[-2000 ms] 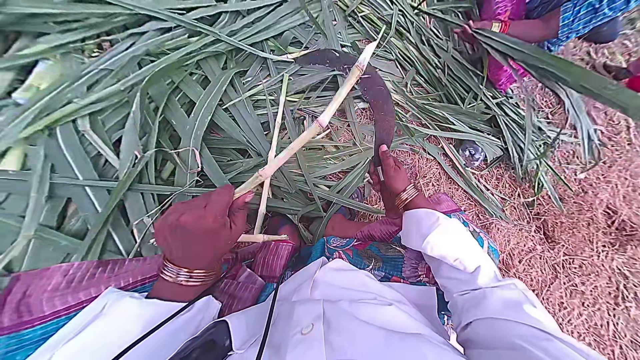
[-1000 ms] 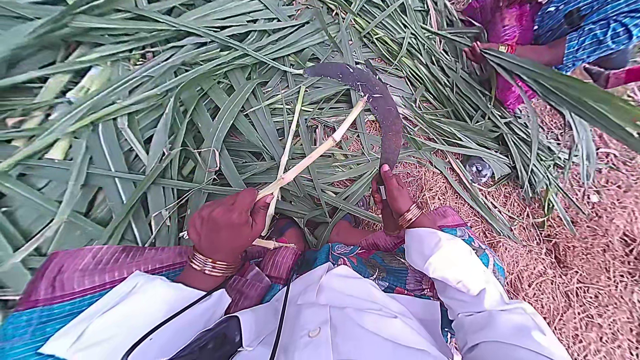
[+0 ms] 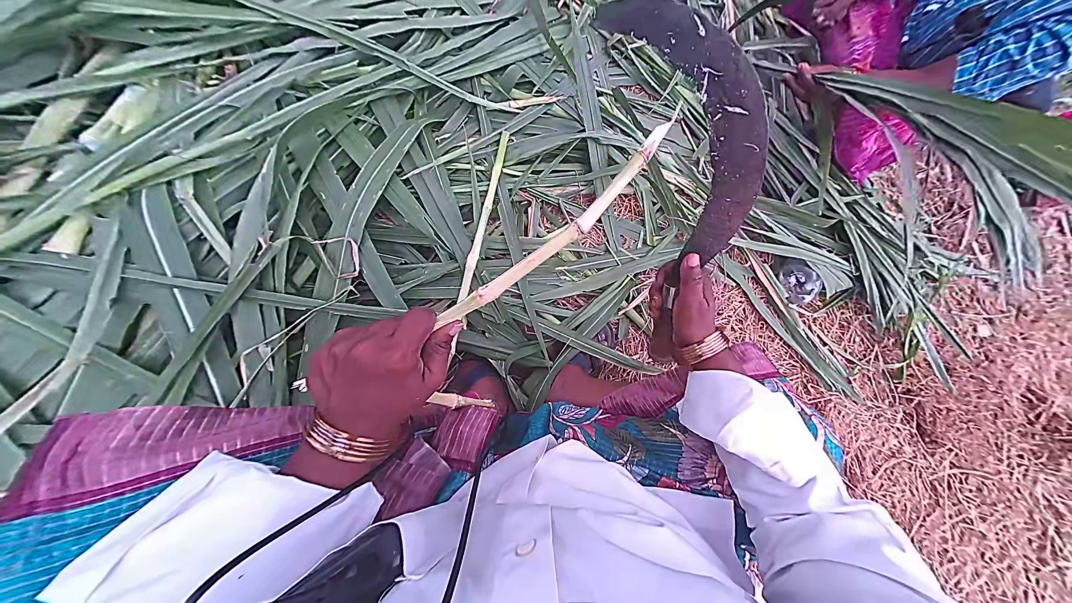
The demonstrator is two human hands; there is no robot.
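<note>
My left hand (image 3: 373,373), with bangles at the wrist, is closed around pale peeled plant stalks. The longest stalk (image 3: 544,247) slants up to the right and ends in a pointed tip. A thinner stalk (image 3: 484,218) rises from behind the same fist, and a short piece (image 3: 459,401) sticks out below it. My right hand (image 3: 691,311) grips the handle of a large dark sickle. Its curved blade (image 3: 735,142) arcs upward and bends left, to the right of the long stalk's tip. Pale specks cling to the blade.
Long green leaves (image 3: 368,176) lie heaped before my feet, with thick stalks (image 3: 71,230) at the left. At the upper right another person's hand (image 3: 808,82) holds long leaves. A clear round object (image 3: 800,280) lies by dry straw (image 3: 988,435) at the right.
The sickle blade crossed the long stalk two seconds ago and touched or nearly touched its end one second ago. Now the blade stands apart, right of the stalk's tip.
</note>
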